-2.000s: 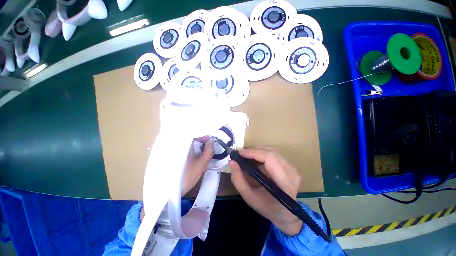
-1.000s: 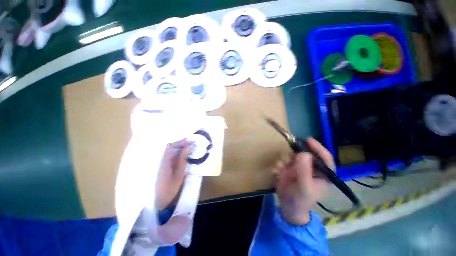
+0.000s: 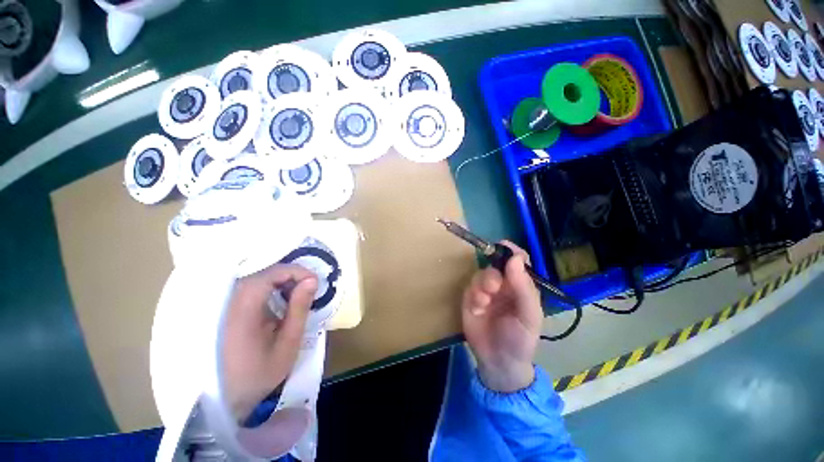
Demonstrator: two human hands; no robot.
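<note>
My left hand point(image 3: 257, 329) reaches through the loop of the glossy white plastic housing point(image 3: 188, 311), thumb and fingertips on its round seat with a dark ring point(image 3: 327, 291). The housing is overexposed, so its edges are partly lost. A pale cream support block point(image 3: 351, 307) lies under the round part. My right hand point(image 3: 502, 311) holds the soldering iron point(image 3: 499, 256) by its black handle, to the right of the housing. The bare metal tip points up and left over the cardboard point(image 3: 397, 244), apart from the work.
White round discs point(image 3: 289, 126) with dark centres are piled behind the housing. The blue tray point(image 3: 502, 117) at right holds a green solder spool point(image 3: 571, 93), a tape roll point(image 3: 623, 88), a sponge point(image 3: 576, 262) and a black station point(image 3: 673, 194). More housings point(image 3: 68, 41) stand at upper left.
The iron has left the round seat and moved right in my right hand. The left hand stays on the housing. The view has swung right, showing more of the station and more discs beyond.
</note>
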